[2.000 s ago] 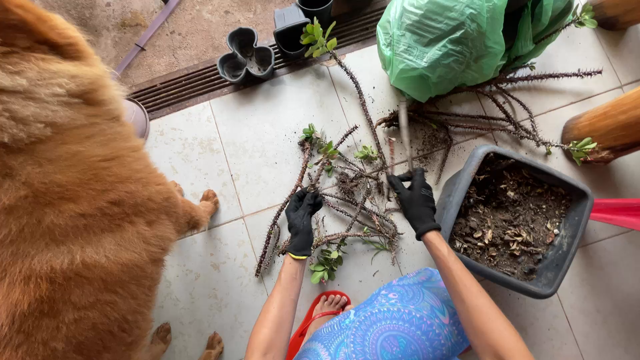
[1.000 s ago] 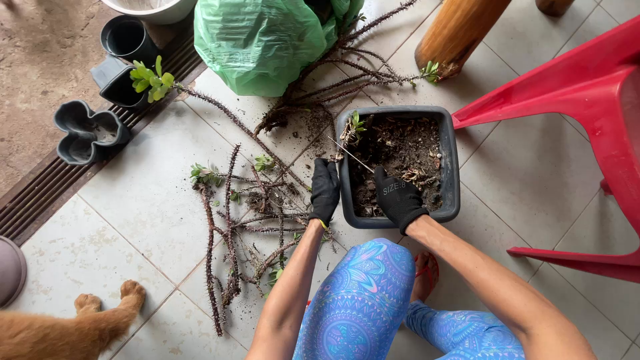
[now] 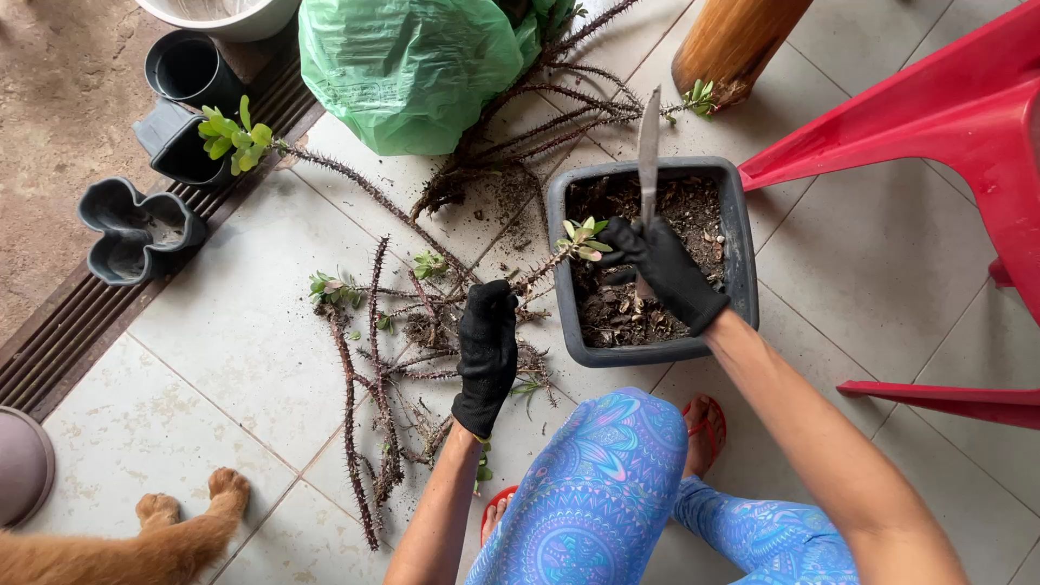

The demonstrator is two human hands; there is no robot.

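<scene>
My left hand [image 3: 487,353], in a black glove, is closed on a short thorny plant cutting [image 3: 543,270] whose leafy tip reaches over the left rim of a square grey plastic planter [image 3: 572,325]. Dark soil [image 3: 642,321] fills the planter. Above it, my gloved right hand [image 3: 662,264] grips a knife [image 3: 648,154], its blade pointing up and away from me. Cut thorny stems [image 3: 382,390] with small leaves lie in a pile on the tiles left of my left hand. A long leafy stem [image 3: 357,179] runs from the pile toward the drain grate.
A green plastic bag [image 3: 406,73] and more thorny branches [image 3: 561,114] lie beyond the planter. Black pots [image 3: 191,73] and a clover-shaped pot [image 3: 138,231] stand by the drain grate [image 3: 49,349]. A red plastic chair [image 3: 910,122], a wooden post [image 3: 735,41] and a dog's paws [image 3: 227,487] flank the area.
Two seconds ago both hands were over and beside the stem pile. My right hand is now above the planter with the knife blade upright in view; my left hand has moved back left from the planter's rim since one second ago.
</scene>
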